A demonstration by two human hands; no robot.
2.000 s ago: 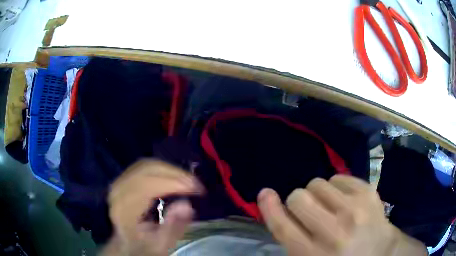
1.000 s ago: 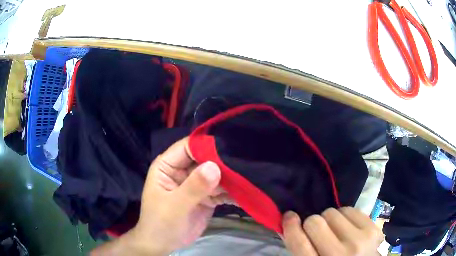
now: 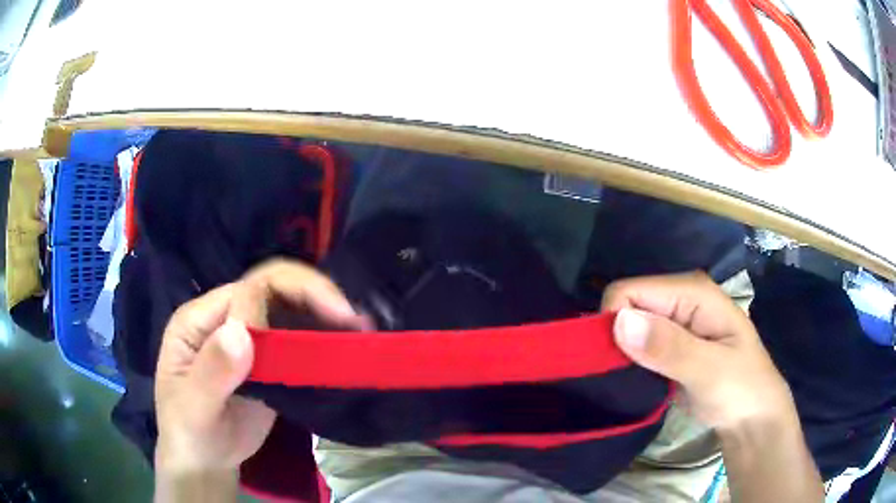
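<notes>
A dark garment [image 3: 580,413] with a red ribbed band [image 3: 432,356] is held over my lap. The upper part of the band is stretched flat and nearly level between my hands; a thin red edge curves below it. My left hand [image 3: 221,363] pinches the band's left end between thumb and fingers, with one finger extended and slightly blurred. My right hand [image 3: 688,349] pinches the right end, thumb on top. Both hands are bare. The fingertips behind the cloth are partly hidden.
A white table [image 3: 393,59] with a wooden edge lies ahead. Orange-red scissors [image 3: 776,88] rest on it at right. A blue basket [image 3: 84,236] stands below at left, beside dark cloth with red edging [image 3: 319,196]. More dark cloth [image 3: 815,363] hangs at right.
My left hand has moved left and my right hand has risen. The band has gone from an open slanted loop to a flat, level strip pulled between both hands.
</notes>
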